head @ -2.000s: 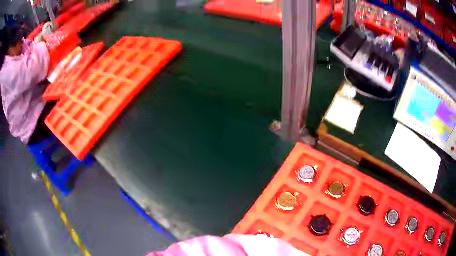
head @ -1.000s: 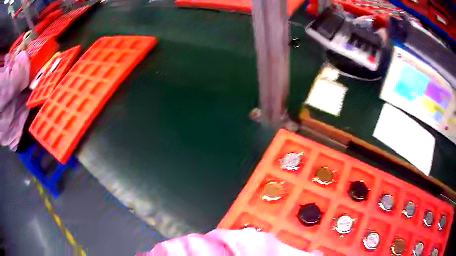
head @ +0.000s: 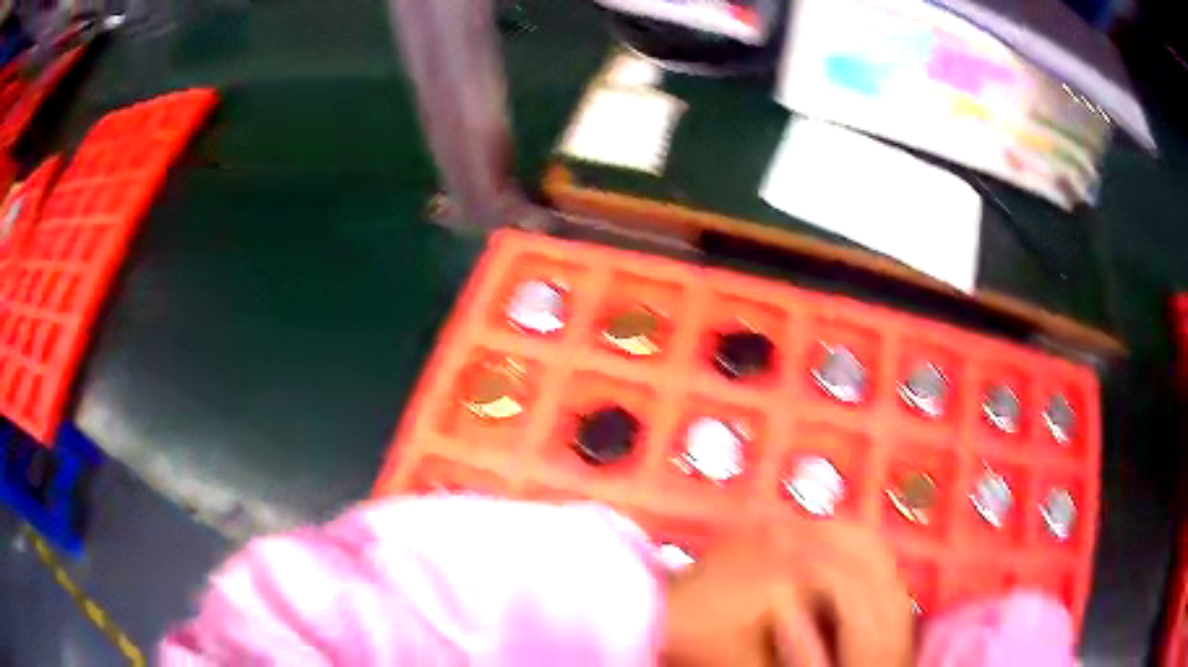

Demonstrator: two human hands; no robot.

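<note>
The orange-red watch tray [head: 554, 261] lies in front of me with watch heads in its pockets. A silver-dial watch head [head: 536, 305] is in its far left pocket, with a gold-dial one [head: 633, 330] and a black-dial one [head: 743, 352] to its right. Another black-dial watch head [head: 606, 434] lies in the second row. My left hand [head: 717, 610] and my right hand [head: 853, 593] are close together over the near part of the tray. Both are blurred and partly cut off by the lower edge; whether they hold anything cannot be told.
A wooden ledge [head: 834, 250] runs behind the tray, with a blank paper sheet [head: 876, 198] and a printed colour chart [head: 938, 85] beyond. A grey metal post [head: 456, 111] and a paper slip [head: 625, 127] stand and lie behind it. An empty orange-red tray [head: 98, 222] is at left.
The view has turned right and down, so the tray, post and papers shift left and up. Both hands and the right sleeve have come into view; before, only one pink sleeve showed.
</note>
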